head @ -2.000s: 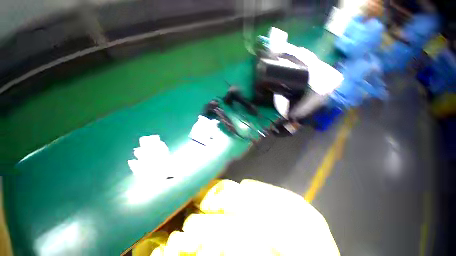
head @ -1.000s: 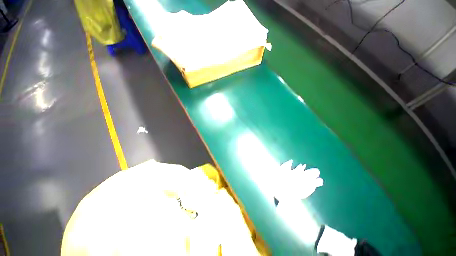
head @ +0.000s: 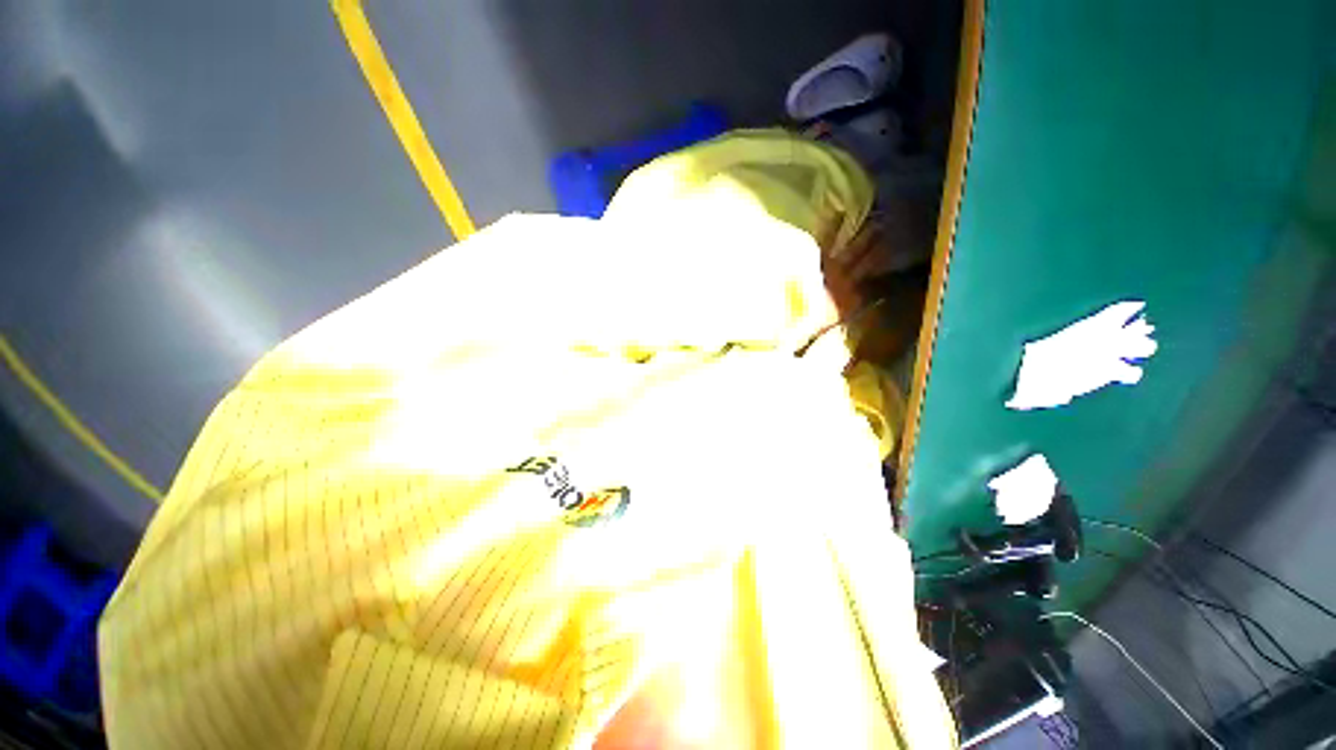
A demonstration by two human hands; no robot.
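No hand of mine shows clearly. My yellow striped smock [head: 440, 484], with a small chest logo, fills the middle and is largely overexposed. A small skin-toned patch at the bottom edge is too unclear to name. An empty white glove [head: 1084, 359] lies flat on the green bench [head: 1114, 161] at the right, its fingers pointing right. A small white piece [head: 1023, 488] lies below it, beside a black handheld scanner [head: 1062, 528].
The bench's orange-brown edge [head: 949, 220] runs beside me. Black equipment [head: 996, 645] and thin cables [head: 1245, 615] are at the lower right. A pale shoe [head: 843, 76] and a blue stool [head: 630, 158] are on the floor at the top; another blue stool [head: 52, 615] is far left.
The view has turned and tilted down onto my smock. The white stack in its carton has left the picture. The glove now shows higher at the right, and the shoe and black equipment have come into view.
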